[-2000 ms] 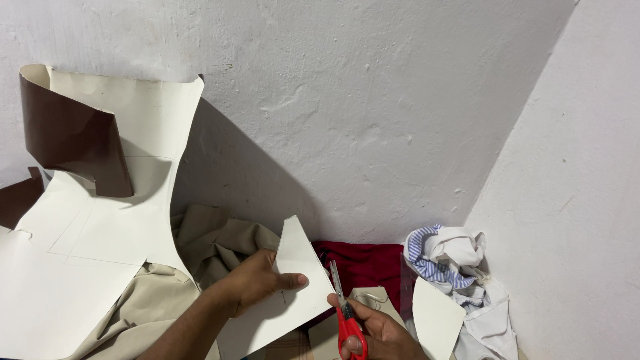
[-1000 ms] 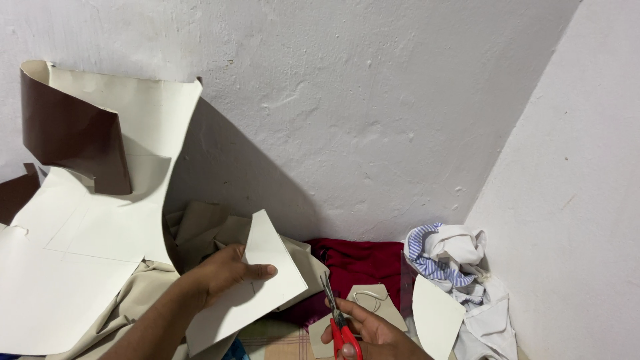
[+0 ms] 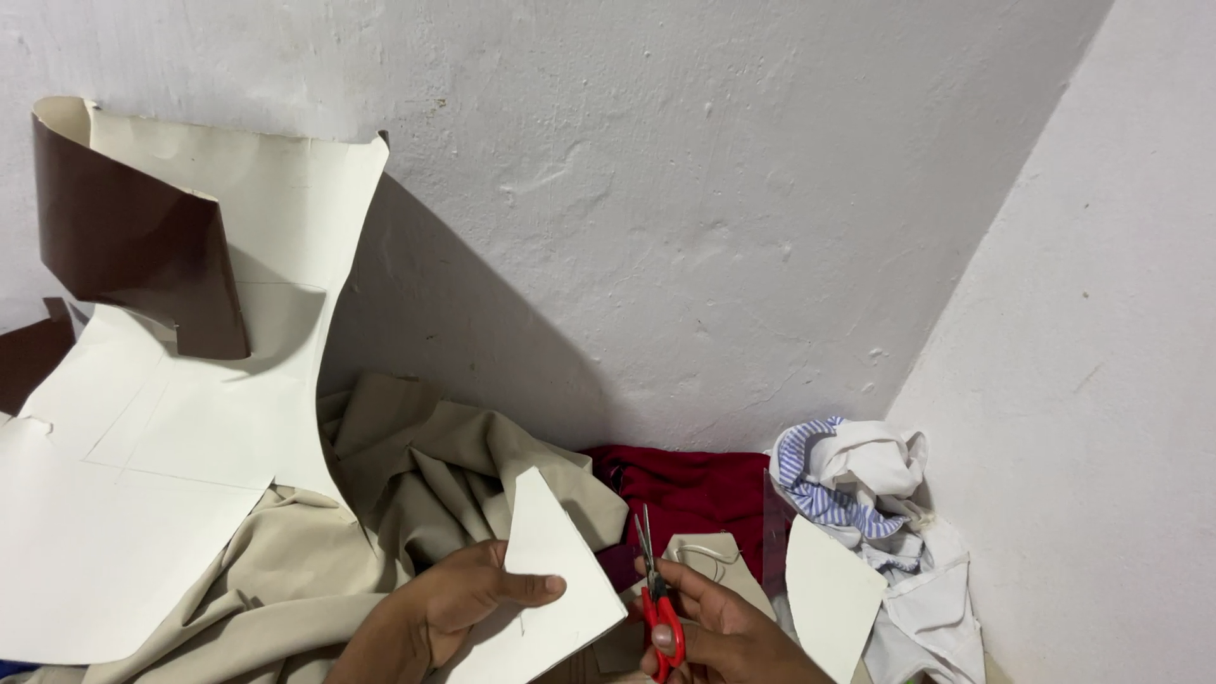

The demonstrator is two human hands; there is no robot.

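My left hand (image 3: 475, 594) grips a white sheet piece (image 3: 560, 560) with straight cut edges, thumb on top and fingers hidden beneath. A short pencil mark shows on the piece. In my right hand (image 3: 712, 622) are scissors with red handles (image 3: 662, 622), their narrow metal blades pointing up and slightly parted. The blades stand just right of the sheet piece, apart from it. Behind the right hand lies a beige piece (image 3: 741, 565) with a loop of cord on it. A separate white cut piece (image 3: 831, 594) is to the right.
A large white sheet (image 3: 218, 418) with pencil lines and a curled brown side leans at the left against the wall (image 3: 665, 209). Beige fabric (image 3: 446, 456) is bunched beside it. Dark red cloth (image 3: 698, 489) and white cloth with blue stripes (image 3: 864, 475) lie along the wall.
The sheet piece in my left hand has turned and shifted, first left, then back toward the scissors. My right hand keeps hold of the scissors.
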